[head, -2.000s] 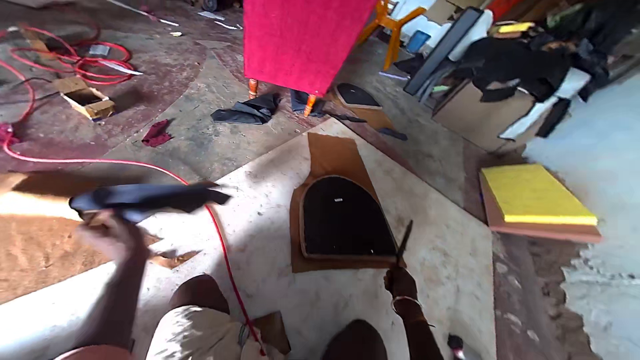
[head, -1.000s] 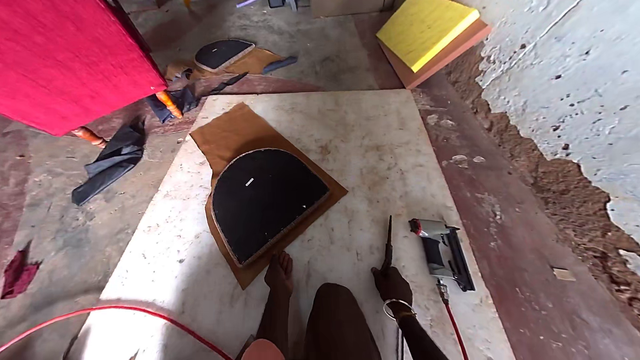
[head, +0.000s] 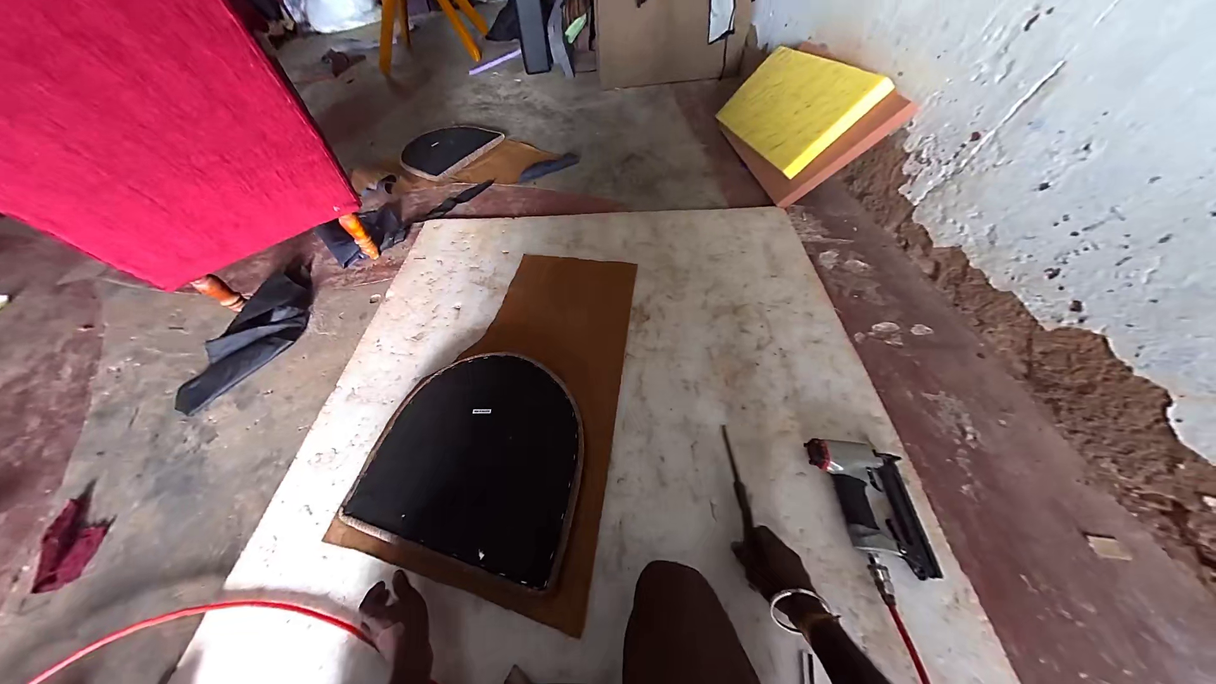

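Observation:
A black D-shaped panel point(head: 475, 465) with a light edge and small staples lies on a piece of brown fabric point(head: 560, 304), on a pale board point(head: 703, 332). My left hand point(head: 397, 617) is just below the fabric's near left edge, fingers apart, holding nothing. My right hand point(head: 774, 565), with a bangle at the wrist, grips a thin dark pointed tool point(head: 739, 484), whose exact kind I cannot tell. Right of that hand lies a pneumatic staple gun point(head: 874, 503) joined to a red air hose point(head: 909, 646).
A red upholstered piece point(head: 171, 133) on wooden legs stands upper left. Dark fabric scraps point(head: 252, 332) lie near it. Another black rounded panel point(head: 451, 150) is beyond the board. Yellow foam point(head: 803, 109) leans by the rough wall point(head: 1054, 180) at right.
Two seconds ago my left hand held a dark object over the brown material at left; it is now empty near the panel. The panel and fabric have turned on the board since one second ago.

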